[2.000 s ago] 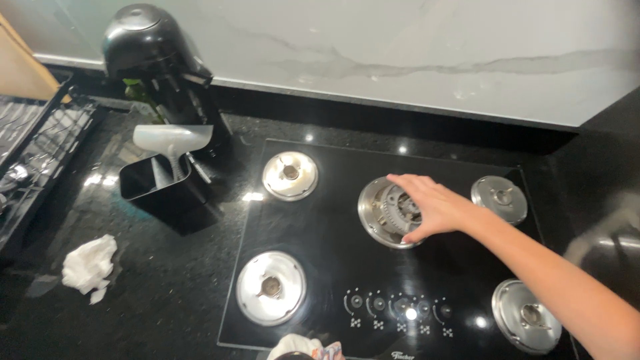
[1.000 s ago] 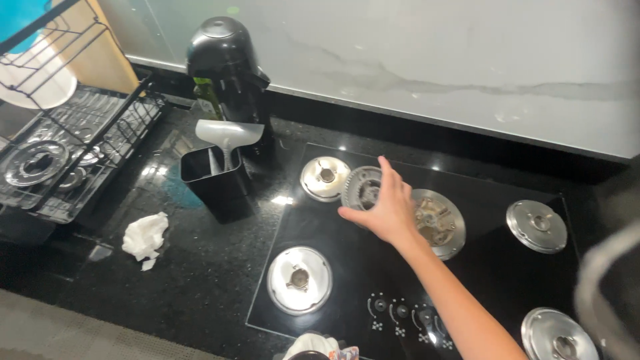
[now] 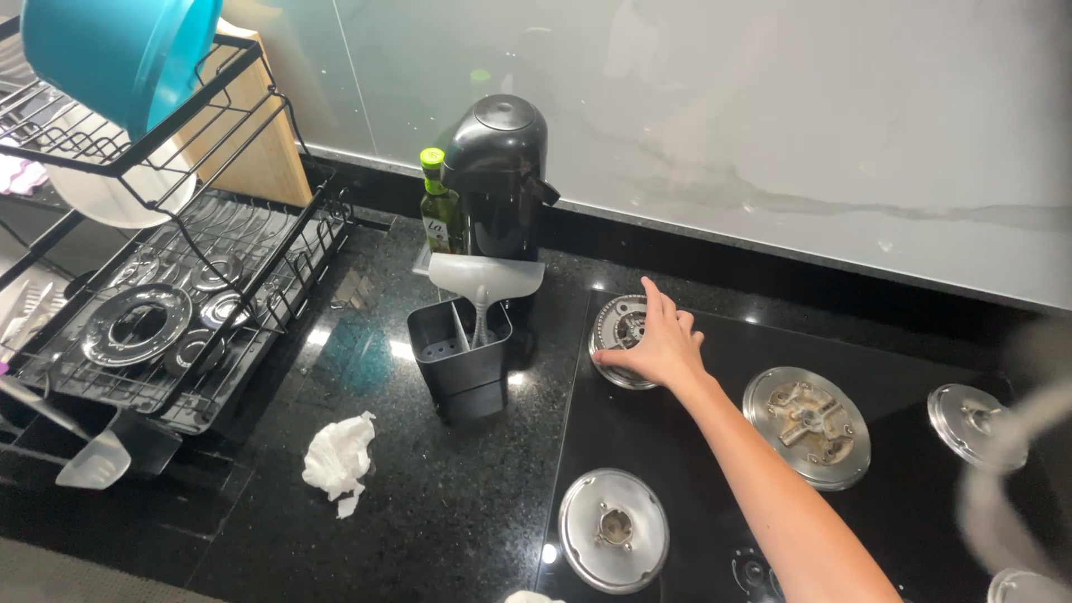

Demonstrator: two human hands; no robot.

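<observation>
My right hand [image 3: 662, 339] reaches in from the lower right, thumb and fingers gripping the rim of a round toothed metal burner ring [image 3: 624, 322]. The ring is over the back left burner of the black glass cooktop [image 3: 695, 444]; my hand hides part of it, and I cannot tell whether it rests there. Right of my forearm, the large centre burner base [image 3: 811, 423] shows its stained inside. A shiny round burner base [image 3: 614, 529] lies at the front left, and another [image 3: 976, 423] at the right. My left hand is out of view.
Left of the cooktop stand a black divided caddy [image 3: 461, 368] with a squeegee [image 3: 486, 276], a black thermal jug [image 3: 501, 176] and a green bottle [image 3: 441, 213]. Crumpled white paper [image 3: 337, 459] lies on the counter. A black dish rack [image 3: 243, 335] holds a blue basin [image 3: 117, 59] and metal parts.
My right hand has moved left from the centre burner to the back left one with the toothed ring in its grip. The centre base is uncovered. The view has shifted left.
</observation>
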